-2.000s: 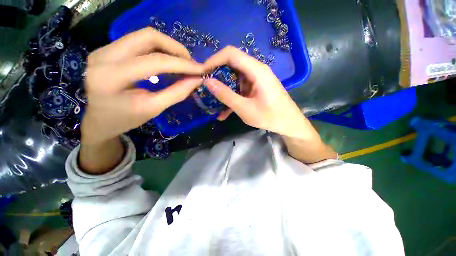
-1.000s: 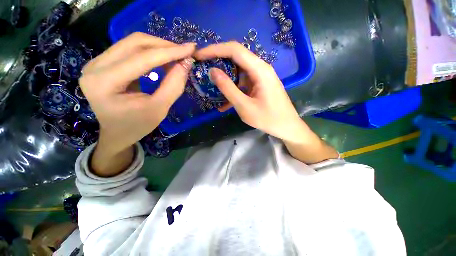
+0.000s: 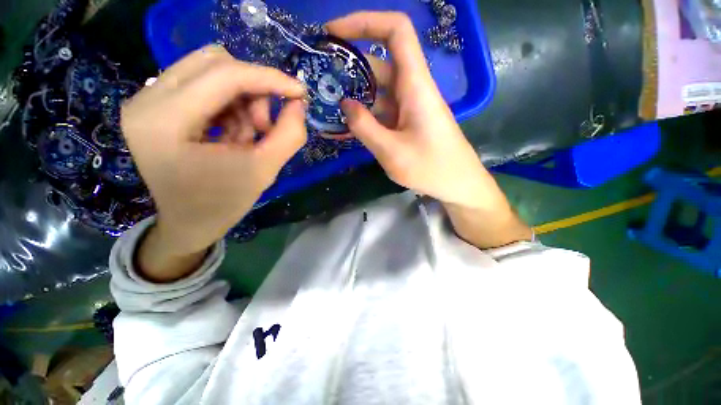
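My right hand [image 3: 427, 130] holds a round black unit [image 3: 330, 88] over the tray, its blue-black circuit face and central ring showing. My right thumb lies on its lower right rim. Pale wires run from the unit's upper left to a whitish disc [image 3: 253, 12] over the tray. My left hand [image 3: 201, 134] is at the unit's left edge, with thumb and forefinger pinched close together. Whether anything small is between those fingertips is not clear. Coil springs [image 3: 320, 150] lie in the blue tray [image 3: 481, 71], partly hidden by the hands and unit.
A heap of wired units [image 3: 67, 146] lies left of the tray on dark shiny sheeting [image 3: 537, 87]. More spring clumps [image 3: 444, 28] lie at the tray's right. A pink-and-brown carton [image 3: 664, 79] is at the far right. A blue stool [image 3: 684, 221] stands on the green floor.
The unit has moved up and now shows its face more fully. The disc on its wire has moved from between my left fingers to above the unit. My left fingertips have moved slightly down.
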